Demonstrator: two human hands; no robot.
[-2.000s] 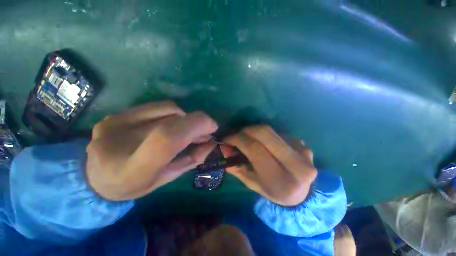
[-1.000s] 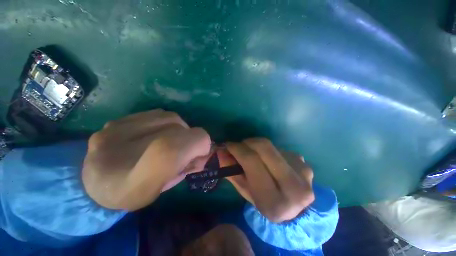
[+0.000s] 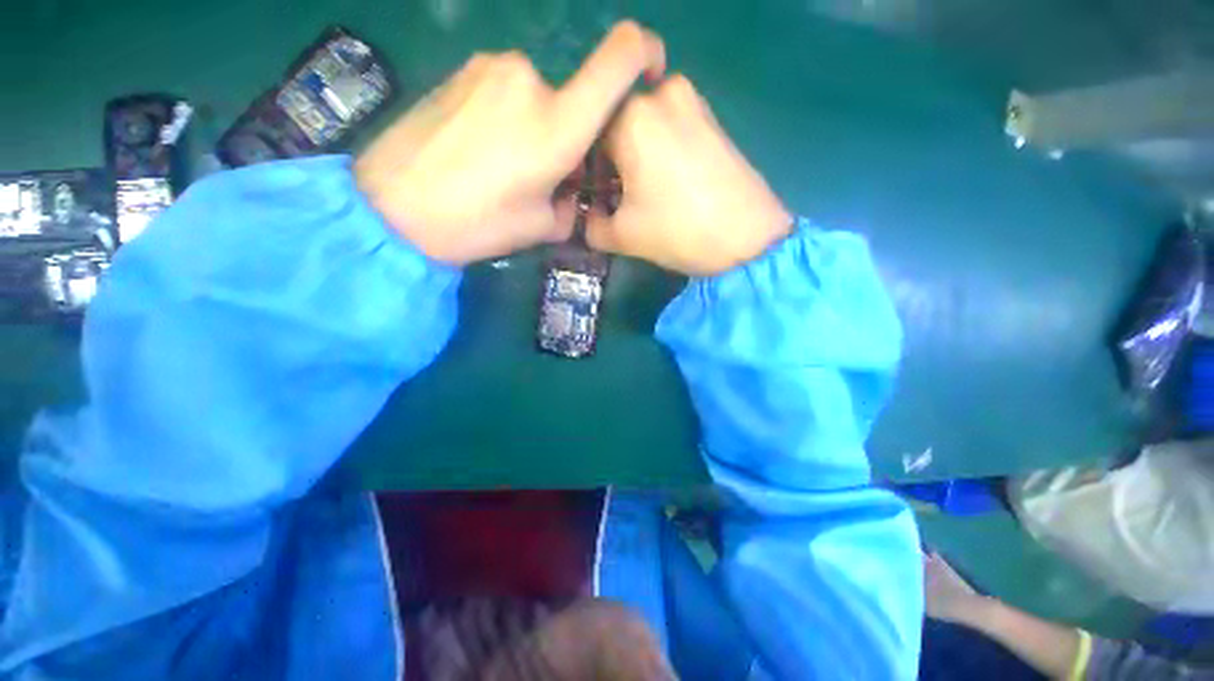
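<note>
A black handset unit point(image 3: 570, 314) is in front of me, its lower end with a silver and blue circuit board pointing towards me. My left hand point(image 3: 486, 160) and my right hand point(image 3: 686, 180) are bare and meet over its upper part. Their thumbs press in from both sides, and the fingers arch together beyond. The fingers hide most of the upper end, so I cannot tell whether a small part is held there. No tool shows in my right hand.
Another open handset point(image 3: 320, 93) lies beyond my left forearm, with several more at the far left. A pale sleeve point(image 3: 1112, 120) is at the upper right. A dark shiny bag point(image 3: 1162, 313) lies at the right edge. A person's arm point(image 3: 1012, 625) shows at the lower right.
The view has shifted, so hands and handset appear higher. The black strip-like thing at my right fingers is no longer visible. More of the handset's lower end shows, and both hands are closer together.
</note>
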